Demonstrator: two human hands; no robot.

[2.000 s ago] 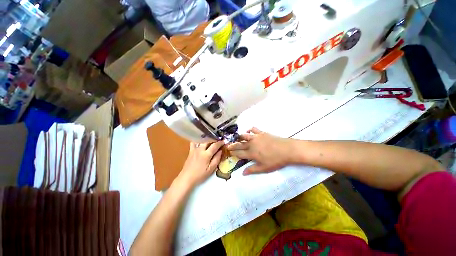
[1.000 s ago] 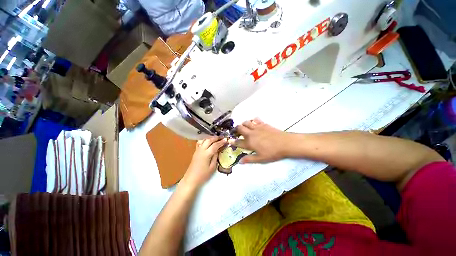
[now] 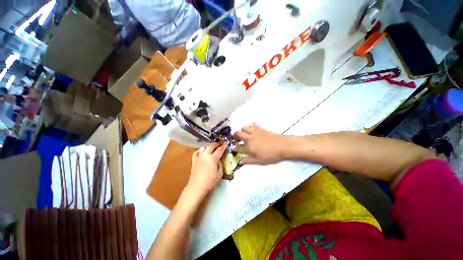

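A flat tan-orange leather panel (image 3: pixel 170 175) lies on the white table left of the needle, partly under my left hand and forearm. My left hand (image 3: pixel 207 165) presses its fingertips on the work just left of the presser foot (image 3: pixel 223 136). My right hand (image 3: pixel 259 145) lies palm down on the right side of the foot, fingertips close to the needle. The yellowish throat plate area (image 3: pixel 231 163) shows between the hands. The needle point and the edge being sewn are hidden by the fingers.
The white sewing machine (image 3: pixel 254 56) stands ahead. Tan pieces (image 3: pixel 144 101) are heaped behind it. White brown-edged pieces (image 3: pixel 81 177) and stacked brown panels (image 3: pixel 78 233) stand at left. Red-handled snips (image 3: pixel 388 77), an orange-handled tool (image 3: pixel 369 44) and a black rectangular object (image 3: pixel 412 50) lie at right.
The tan panel has turned under the machine, its lower end swinging towards my left forearm. Both hands stay beside the needle. The camera view has shifted somewhat.
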